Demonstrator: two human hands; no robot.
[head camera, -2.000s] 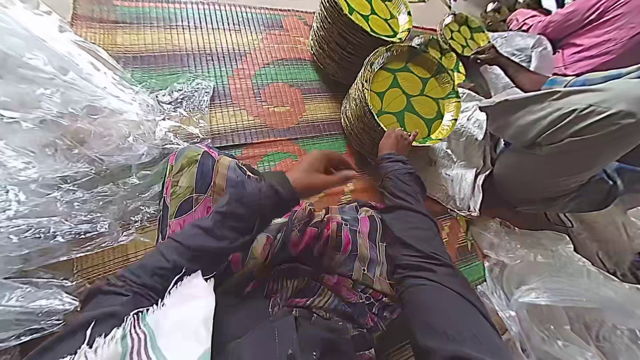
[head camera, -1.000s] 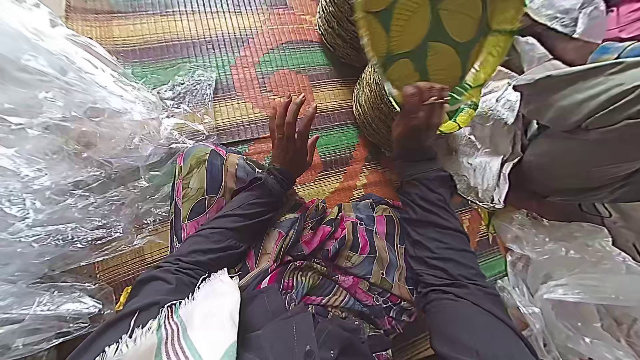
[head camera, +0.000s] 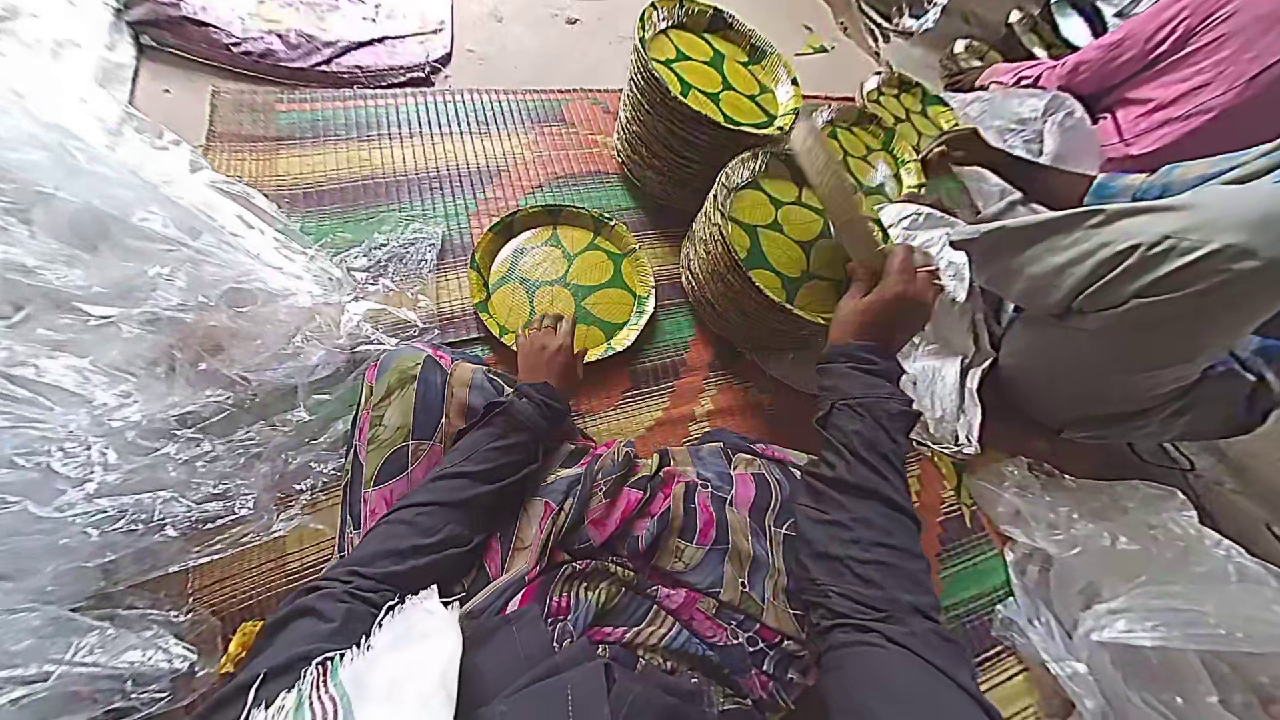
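Note:
A round disposable plate with a yellow leaf pattern on green (head camera: 560, 275) lies on the woven mat. My left hand (head camera: 548, 352) rests on its near rim, fingers over the inside. To the right, a tall stack of the same plates (head camera: 775, 245) leans with its top toward me. My right hand (head camera: 885, 300) is beside that stack and grips the lower end of a blurred, thin brownish piece (head camera: 838, 190), seen nearly edge-on; it may be a plate. Another tall stack (head camera: 700, 85) stands just behind.
Clear plastic sheeting (head camera: 180, 340) heaps at the left, with more plastic (head camera: 1130, 570) at the lower right. A co-worker's hand (head camera: 962, 150) touches further plates (head camera: 905, 110) at the upper right. That person's trousered leg (head camera: 1130, 300) lies close to my right hand. A colourful woven mat (head camera: 400, 170) covers the floor.
A single plate now lies on the mat under my left hand, which was empty and raised a second ago. The patterned plate my right hand held up then is no longer raised facing me.

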